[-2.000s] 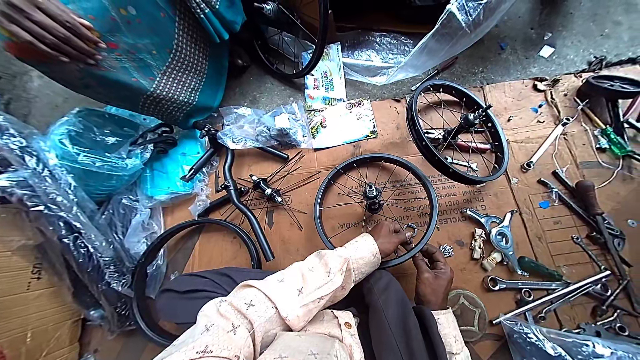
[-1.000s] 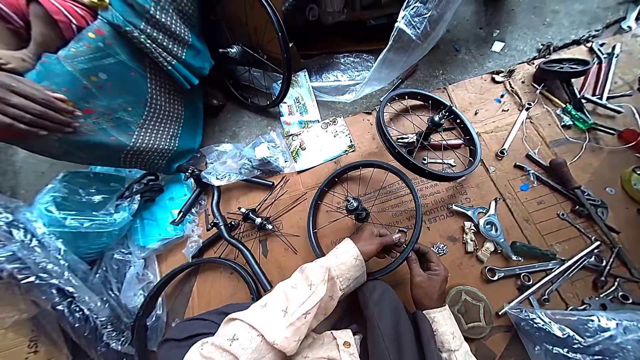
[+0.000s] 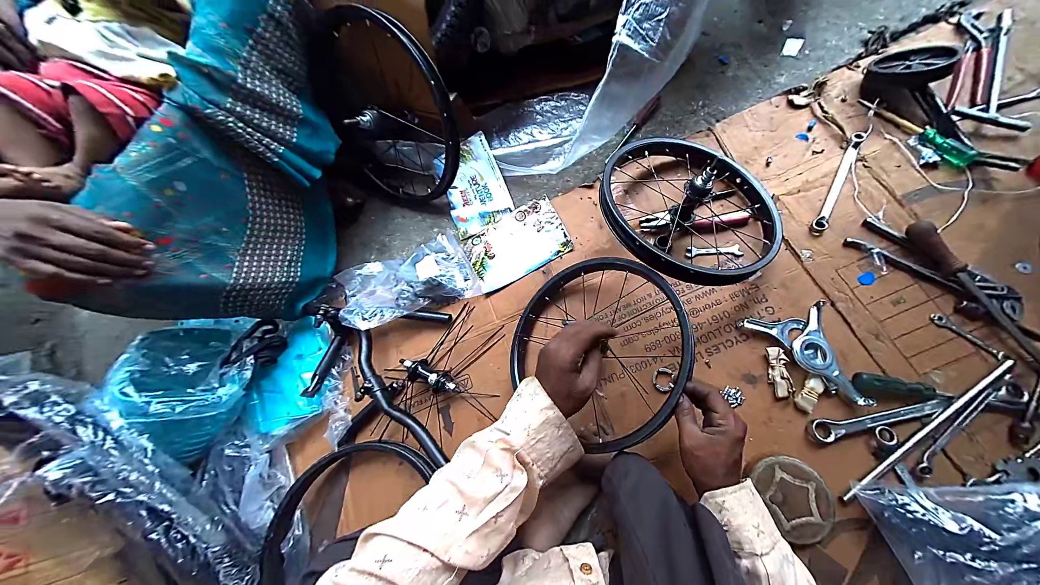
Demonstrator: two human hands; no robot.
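Observation:
A small black bicycle wheel rim with spokes (image 3: 525,325) lies low in front of me. My left hand (image 3: 575,366) is over the rim's middle, its fingers curled near the hub, which it largely hides; whether it grips the hub or a spoke is not clear. With thumb and fingers my right hand (image 3: 708,435) holds the rim's lower right edge. A round metal spoke wrench (image 3: 664,379) shows inside the rim, near my right hand. A small pile of spoke nipples (image 3: 732,396) lies on the cardboard (image 3: 715,325) just right of the rim.
A second spoked wheel (image 3: 772,236) lies beyond, with pliers beneath. Left are a loose hub with spokes (image 3: 431,375), a black handlebar (image 3: 374,382), another rim (image 3: 280,520) and plastic-wrapped parts (image 3: 175,390). Wrenches (image 3: 838,183) and a screwdriver (image 3: 898,387) lie right. Another person's hand (image 3: 73,244) is upper left.
My left hand has moved from the rim's lower right, beside my right hand, to its middle. The round spoke wrench now shows uncovered. My right hand stays at the rim's edge.

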